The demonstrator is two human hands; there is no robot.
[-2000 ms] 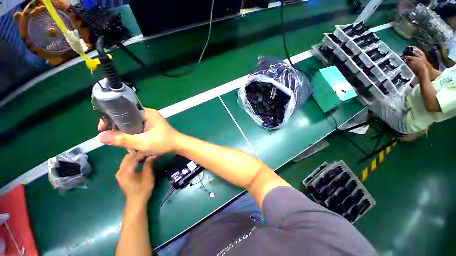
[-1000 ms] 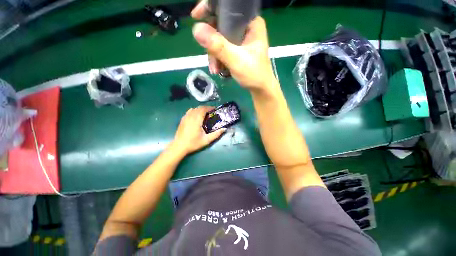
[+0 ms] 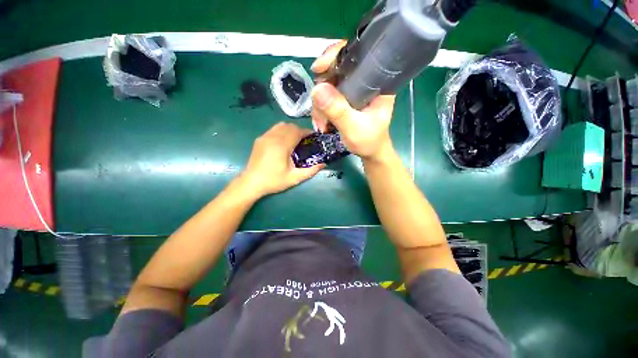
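My right hand (image 3: 358, 120) is closed around the grey electric screwdriver (image 3: 392, 52), which slants down to the left over the black unit housing (image 3: 318, 149). The screwdriver's tip is hidden behind my right fingers, so contact cannot be told. My left hand (image 3: 277, 159) holds the housing's left end on the green bench. The housing is open side up, with a pale circuit board inside. Its right end is partly covered by my right hand. The small round screw bag (image 3: 292, 89) stands just behind it, with a pile of dark screws (image 3: 253, 94) at its left.
The large parts bag (image 3: 490, 115) stands right, beside a green box (image 3: 573, 157) and grey trays (image 3: 618, 133). The small parts bag (image 3: 140, 68) is back left. A red mat (image 3: 35, 147) with a white cable lies far left. A person's arm shows at the right edge.
The screwdriver was taken from upper left and is now lowered over the housing. My left hand went from near the screwdriver to the housing and stays there. The view has turned.
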